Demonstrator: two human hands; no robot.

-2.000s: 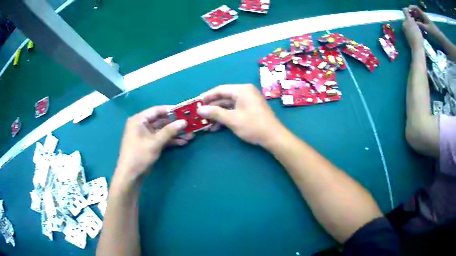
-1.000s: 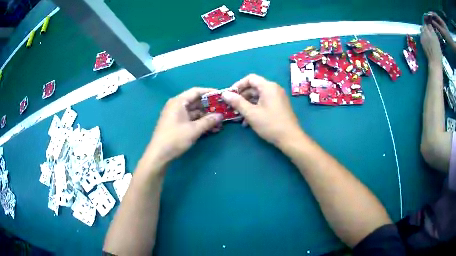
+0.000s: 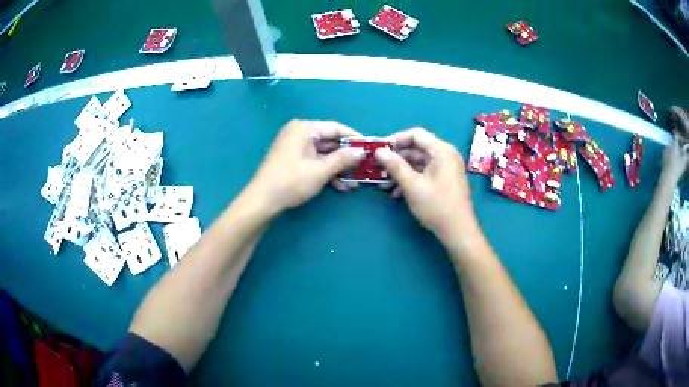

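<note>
A board-and-housing unit (image 3: 368,168), red with a thin white rim, is held level between both hands above the green mat (image 3: 325,302). My left hand (image 3: 306,165) grips its left side, thumb on the red face. My right hand (image 3: 429,178) grips its right side, thumb also on top. The fingers under the unit are mostly hidden. A heap of white plastic housings (image 3: 113,193) lies at the left. A heap of red circuit boards (image 3: 532,155) lies at the right.
A white edge strip (image 3: 363,69) crosses behind the hands, with a white piece (image 3: 193,78) by a grey post (image 3: 248,38). Several red units lie on the belt beyond (image 3: 453,53). Another person's arm (image 3: 651,234) is at the right edge.
The view has swung, so bench and heaps sit differently in the picture. Both hands still hold the unit, thumbs pressing its face. More units on the belt show at the upper right.
</note>
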